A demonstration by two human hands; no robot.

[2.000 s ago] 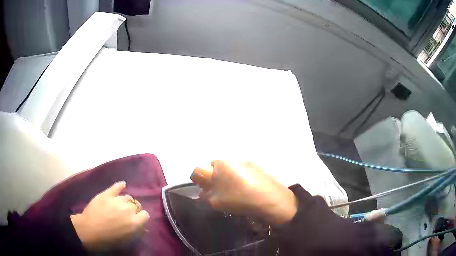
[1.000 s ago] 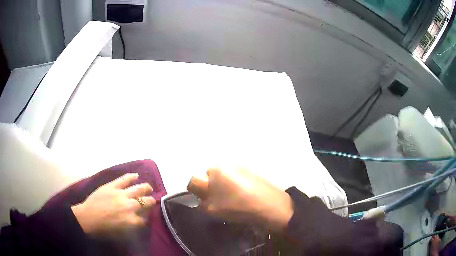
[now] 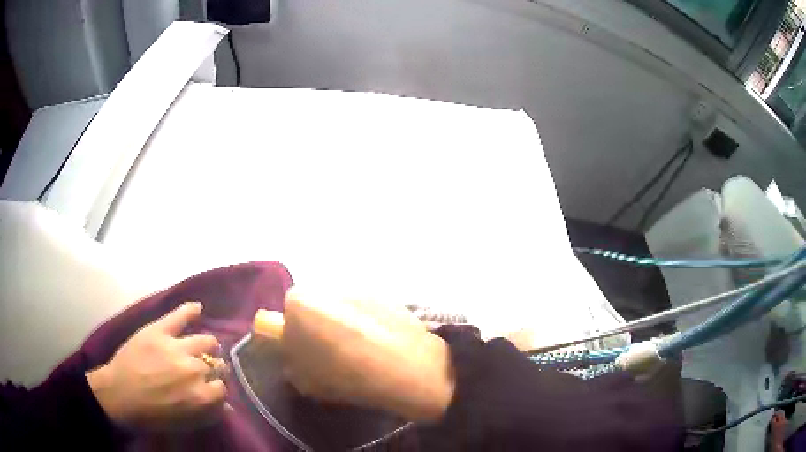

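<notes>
A plum garment (image 3: 231, 287) lies along the lower left, over a cream padded form (image 3: 62, 274). My left hand (image 3: 163, 371) rests on the garment, fingers apart, a ring on one finger. My right hand (image 3: 353, 349) is closed round the orange-brown handle (image 3: 268, 323) of a steam iron (image 3: 274, 397). The iron's dark plate with pale rim lies over the garment's right part, its tip close to my left hand. My right hand and dark sleeve hide much of the iron.
A white-covered ironing table (image 3: 353, 194) stands behind, with a slanting white support arm (image 3: 146, 124) at its left. Blue and pale hoses (image 3: 707, 318) run from the iron to the right. A second pressing station (image 3: 760, 221) stands far right, with part of a person's hand low at the edge.
My right hand has moved the iron left over the garment. My left hand has drawn slightly left, its fingers shifting on the cloth. The hoses have followed the iron.
</notes>
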